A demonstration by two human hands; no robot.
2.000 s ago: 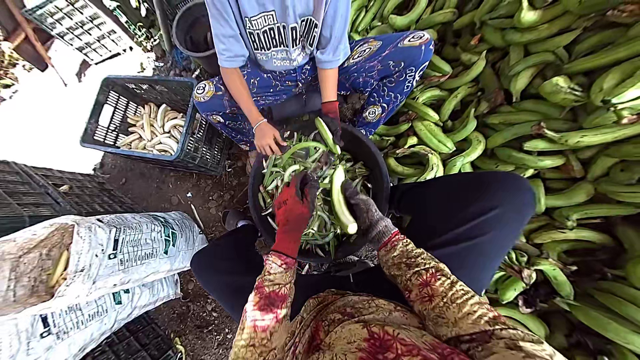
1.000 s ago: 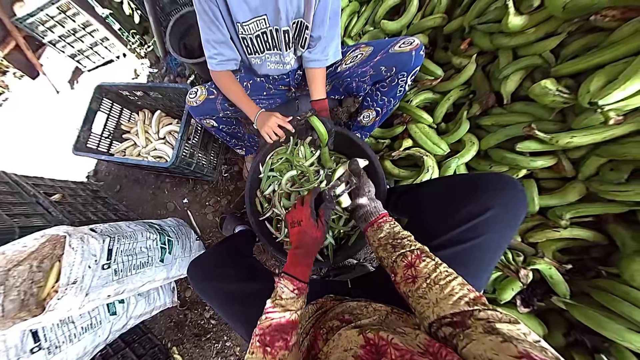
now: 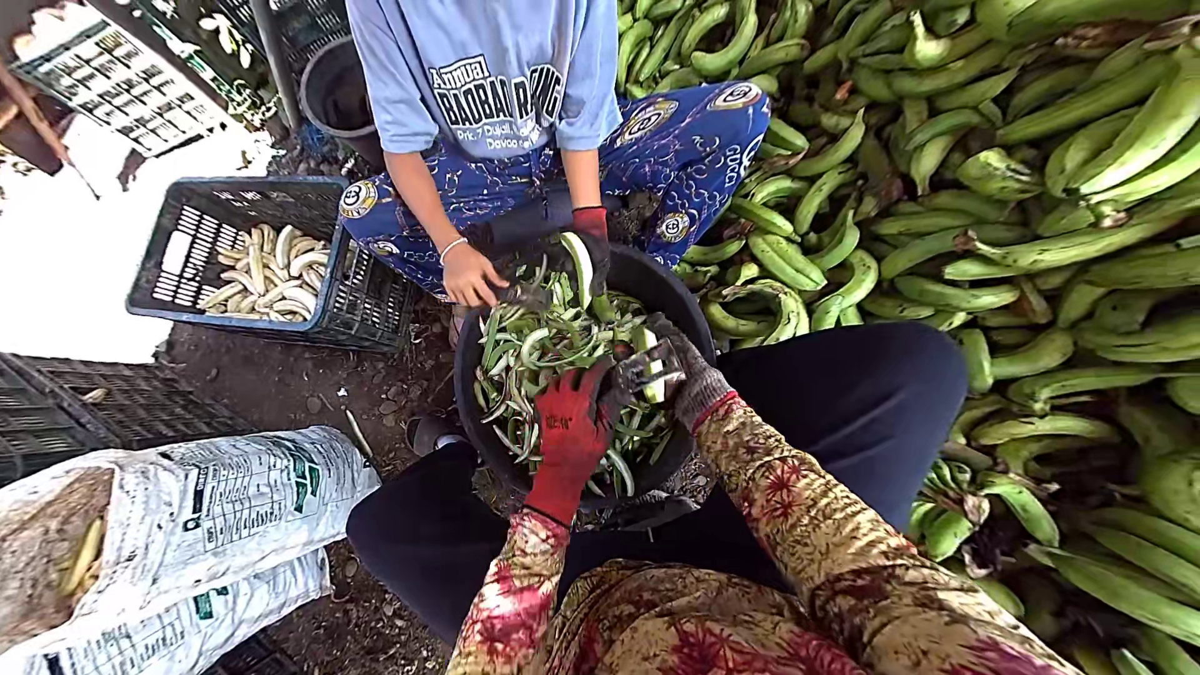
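A round black tub (image 3: 692, 319) full of green banana peel strips (image 3: 534, 352) stands between my legs. Above its right side my right hand (image 3: 689, 370), in a grey glove, grips a partly peeled green banana (image 3: 649, 370). My left hand (image 3: 574, 422), in a red glove with dark fingers, closes on a metal blade-like tool (image 3: 647, 367) against that fruit; the tool's exact shape is blurred. Across the tub a co-worker's gloved hand (image 3: 592, 248) holds another partly peeled banana (image 3: 578, 267), and their bare hand (image 3: 472, 275) holds something dark.
Heaps of green bananas (image 3: 1012, 272) cover the ground at right. Left of the co-worker, a black plastic crate (image 3: 323, 319) holds peeled bananas (image 3: 267, 277). White printed sacks (image 3: 253, 487) and dark crates (image 3: 122, 403) lie at lower left. A dark bucket (image 3: 337, 94) stands behind.
Two seconds ago my right hand held a long banana upright over the tub, apart from my left hand. Both hands now meet at a banana near the tub's right side.
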